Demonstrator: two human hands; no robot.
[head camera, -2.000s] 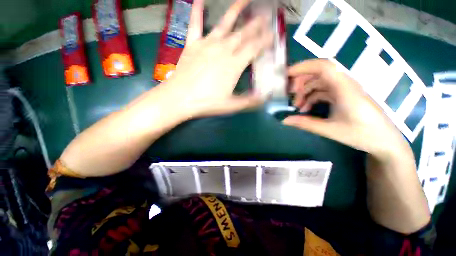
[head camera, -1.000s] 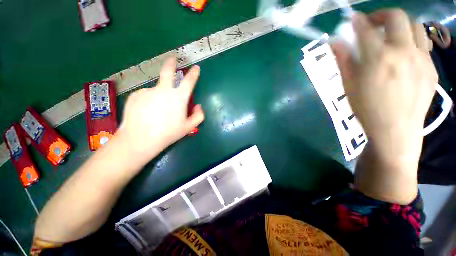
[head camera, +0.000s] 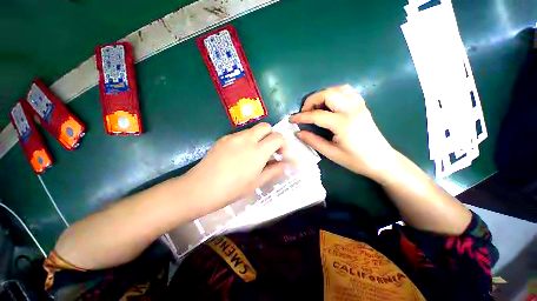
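Observation:
A stack of white label strips (head camera: 294, 194) lies on the green surface close to my body. My left hand (head camera: 250, 156) is over the stack's upper part, fingertips bent down at its top right end. My right hand (head camera: 347, 126) has its thumb and fingers at that same end, on the edge of a strip (head camera: 297, 138) that looks slightly raised. Whether a single label is separated cannot be told. A red unit (head camera: 232, 76) with an uncovered orange end lies flat just above my left hand, touched by neither hand.
Another red unit (head camera: 119, 88) with an orange end lies left, and two more (head camera: 56, 114) farther left. White ladder-like waste strips (head camera: 447, 88) are piled at the right. A worn pale rail (head camera: 171, 35) crosses the upper left. Thin cables (head camera: 53, 200) lie at far left.
My right hand has come from the waste pile at the right to the stack and no longer holds white strip material. My left hand has left the red unit and moved down to the stack.

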